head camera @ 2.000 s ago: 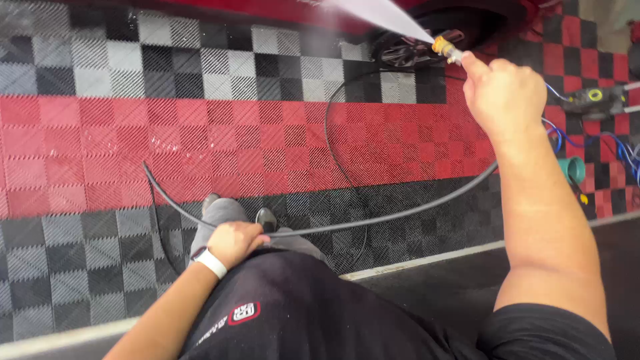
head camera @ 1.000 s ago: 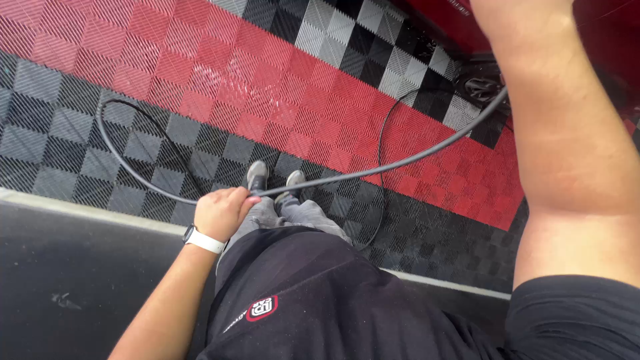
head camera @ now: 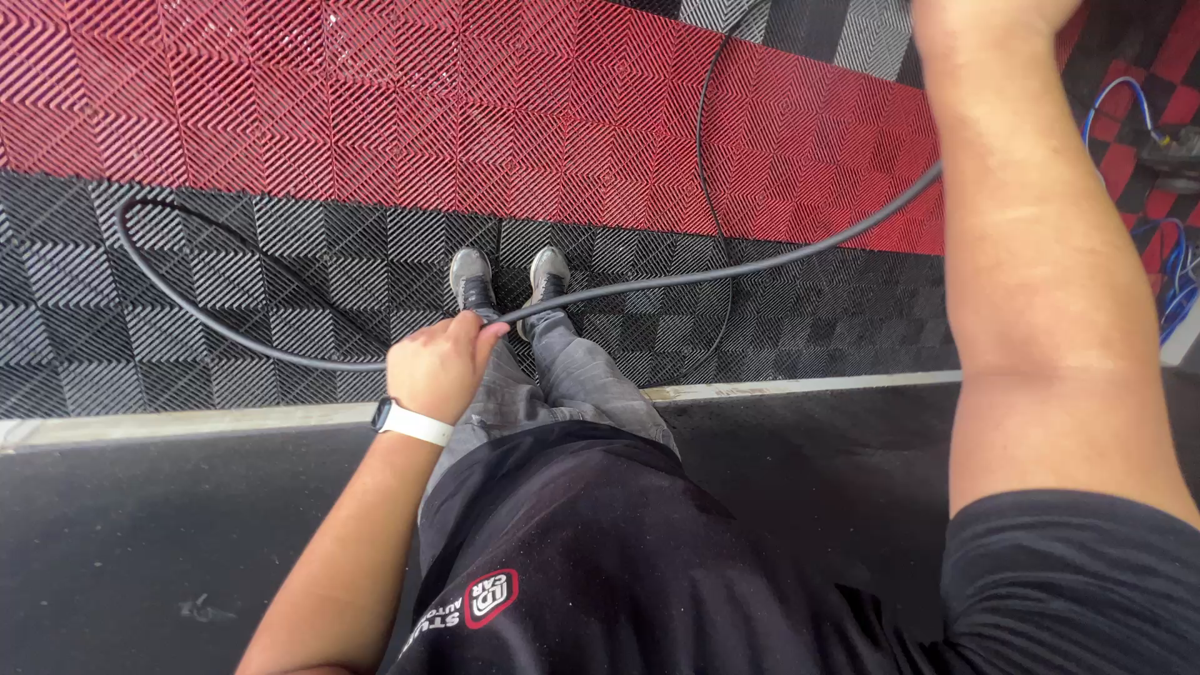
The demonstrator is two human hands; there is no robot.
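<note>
My left hand [head camera: 436, 367], with a white-banded watch on its wrist, grips a grey hose [head camera: 703, 277] in front of my thighs. Left of that hand the hose bends in a loop above the dark floor tiles; to the right it rises and passes behind my right forearm. My right arm reaches up along the right side, and only the wrist area, my right hand [head camera: 998, 11] at most in small part, shows at the top edge. Its fingers and whatever they hold are cut off by the frame.
Red ribbed floor tiles [head camera: 562, 122] border black and grey ones [head camera: 356, 262]. A thin dark cable [head camera: 701, 141] runs across them near my shoes [head camera: 548, 272]. A pale edge strip [head camera: 806, 385] separates the tiles from dark flooring. Blue hoses [head camera: 1177, 291] lie at the far right.
Two seconds ago my right hand held a spray gun that was spraying near a red car; now the hand is largely out of frame. My left hand still grips the hose. The view has turned downward.
</note>
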